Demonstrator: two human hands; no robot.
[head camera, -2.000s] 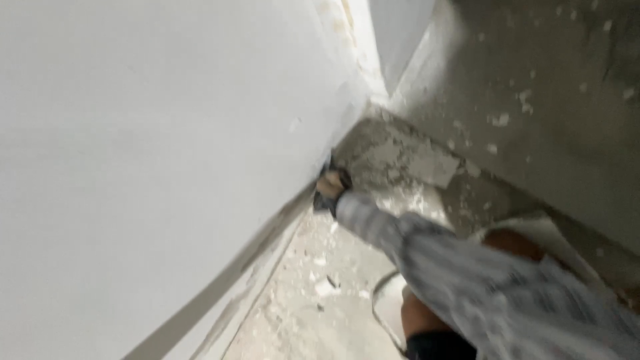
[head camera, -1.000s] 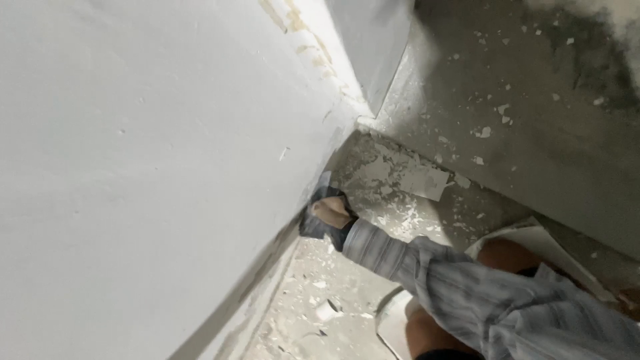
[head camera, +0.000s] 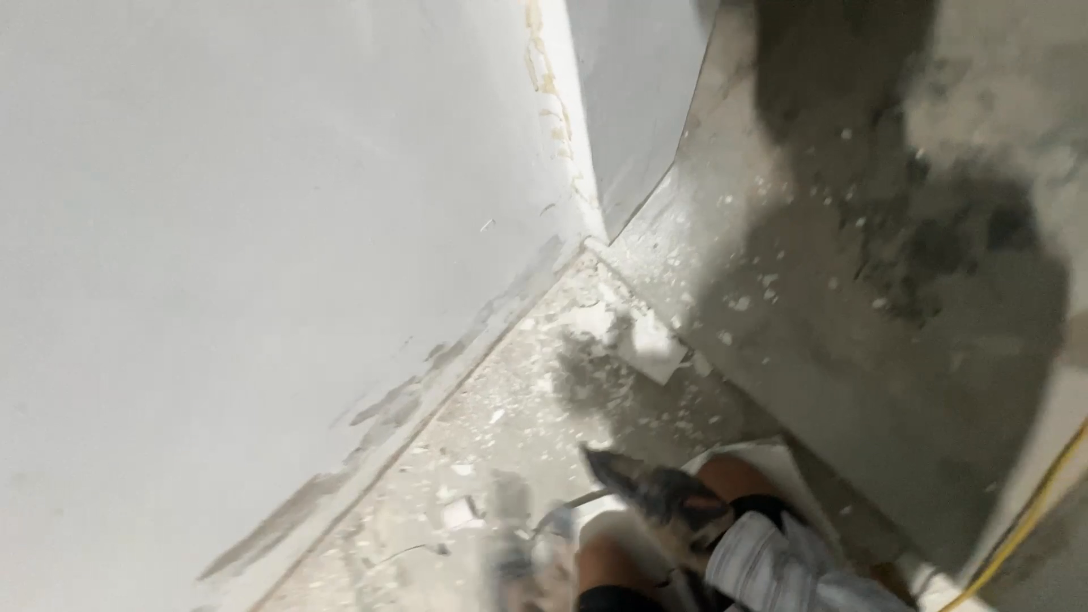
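My right hand (head camera: 701, 510), below a grey striped sleeve (head camera: 756, 557), is blurred above my knees. Its fingers are closed round a dark tool (head camera: 616, 472) with a pointed end toward the wall; its exact kind is unclear. To the left, near the bottom edge, my left hand (head camera: 531, 565) is strongly blurred, and whether it holds anything cannot be made out. The white wall (head camera: 212, 212) bears grey smears (head camera: 289, 518) along its lower edge. Yellowish marks (head camera: 544, 76) run down the wall's corner.
White flakes and fragments (head camera: 459, 512) litter the rough floor. A pale flat piece (head camera: 659, 353) lies near the corner. Beneath my legs is a white object (head camera: 773, 463), partly hidden. A yellow cable (head camera: 1033, 518) crosses the lower right. Shadows darken the grey surface (head camera: 850, 357) at right.
My right hand has moved away from the foot of the wall, back to my knees. My left hand now shows as a blur at the bottom. The smeared wall edge is uncovered.
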